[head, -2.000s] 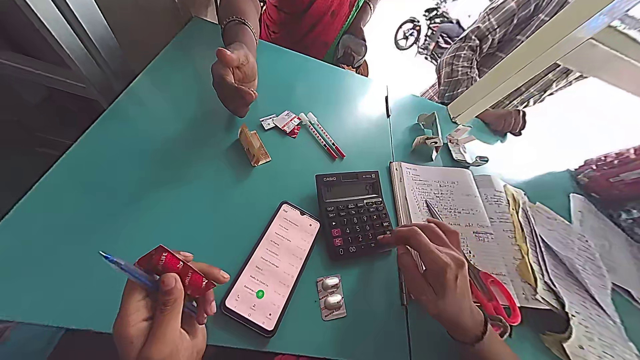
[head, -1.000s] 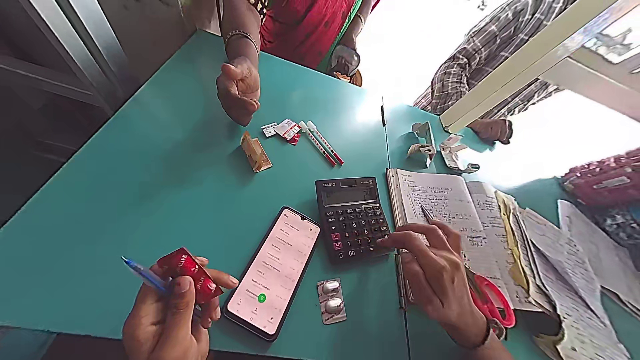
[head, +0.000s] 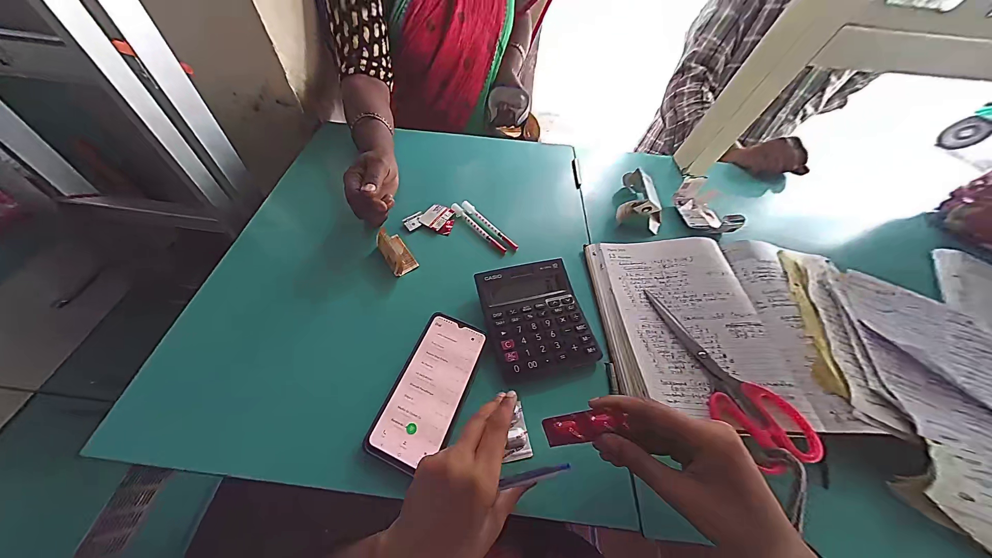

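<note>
My right hand [head: 697,457] pinches a red blister strip [head: 583,426] between thumb and fingers, just left of the scissors. My left hand [head: 465,473] holds a blue pen [head: 535,474] low between thumb and palm, with its fingers stretched over a silver blister pack [head: 518,438], which they partly cover. Left of that hand lies a smartphone [head: 426,387] with a lit screen. Beyond both hands sits a black Casio calculator [head: 537,318]. Red-handled scissors [head: 728,380] rest across an open handwritten notebook [head: 682,310].
Two red-and-white thin tubes [head: 484,227], small packets [head: 434,218] and a tan folded packet [head: 397,253] lie farther back. Another person's hand [head: 372,186] is above the table beside them. Loose papers [head: 914,333] spread at right; torn cartons [head: 639,203] lie behind the notebook.
The red strip has passed from my left hand to my right, which has left the calculator. My left hand has moved right, over the silver pack, still with the pen.
</note>
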